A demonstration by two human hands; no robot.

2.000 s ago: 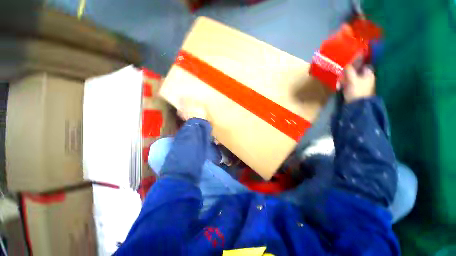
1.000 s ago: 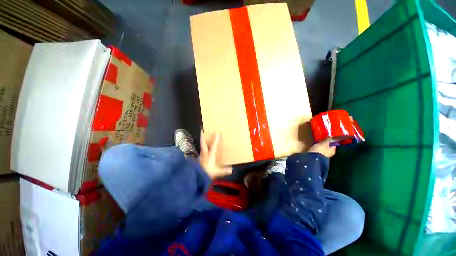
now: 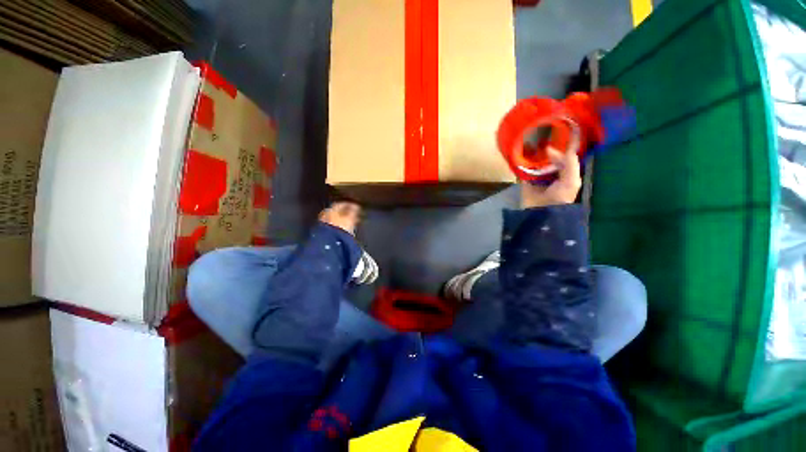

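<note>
A brown carton (image 3: 371,97) lies on the grey floor in front of me, with red packing tape (image 3: 422,97) along the middle of its top. My right hand (image 3: 558,181) grips the tape dispenser (image 3: 536,141) at the carton's near right corner; its red roll faces me and its blue end is blurred. My left hand (image 3: 343,214) is just below the carton's near left corner, partly hidden under its edge. Whether its fingers touch the carton cannot be told.
A stack of white liner sheets (image 3: 110,185) lies on a red-taped carton (image 3: 231,168) at left. Flattened cartons (image 3: 88,26) are at upper left. A marker pen (image 3: 133,444) lies on a white surface. A green turnover crate (image 3: 685,203) holds bagged packs (image 3: 791,177) at right. A red stool (image 3: 411,309) is between my legs.
The carton has turned straight and moved away from me. My left hand has left its top face for the near left corner. My right hand has raised the tape dispenser higher in the view.
</note>
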